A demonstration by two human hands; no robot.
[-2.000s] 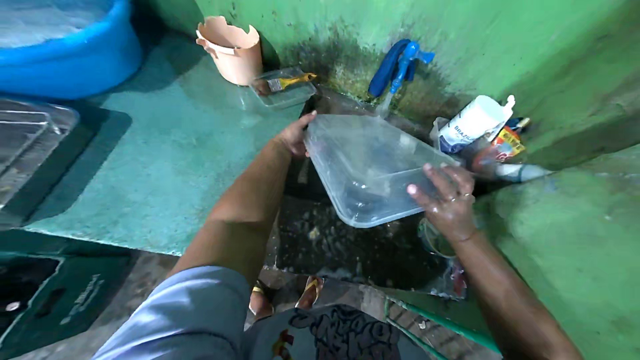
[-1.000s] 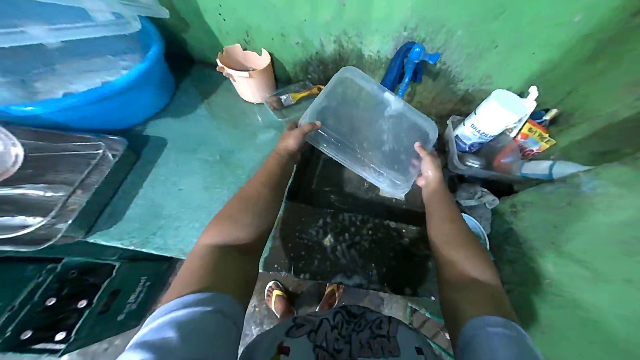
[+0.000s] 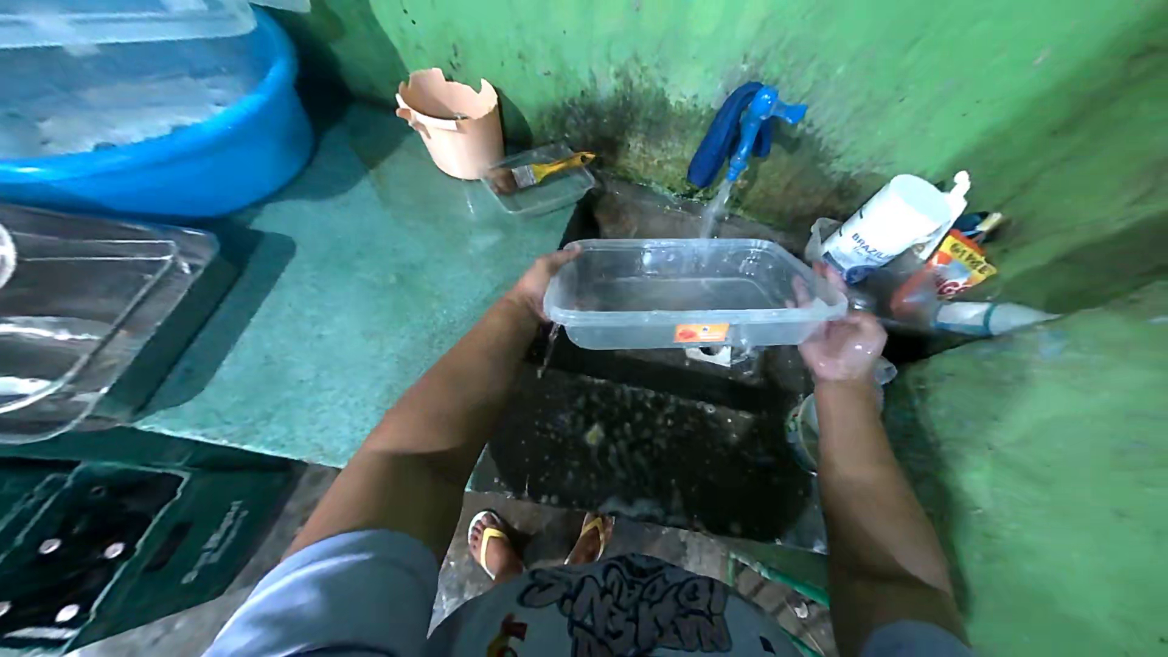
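A clear plastic container (image 3: 630, 330) with an orange sticker on its side is held above the dark sink (image 3: 630, 447), its open top facing up. My left hand (image 3: 545, 281) grips its left end, and my right hand (image 3: 841, 342) holds the right end, palm partly wet. Behind the container, water runs from a blue tap (image 3: 752, 128) that has a dark blue cloth or strap beside it. The stream falls at the container's back edge; whether it lands inside I cannot tell.
Left on the green counter (image 3: 365, 301) are a blue basin (image 3: 228, 164), a metal tray (image 3: 173, 319), a broken peach pot (image 3: 461, 137) and a brush (image 3: 557, 168) on a small clear tray. At right, a white bottle (image 3: 885, 224) leans among packets. Crates (image 3: 210, 538) stand lower left.
The container was tilted with its broad face showing; now it is level, opening upward, and lower over the sink. Both hands have stayed on its ends. Running water now shows clearly below the tap.
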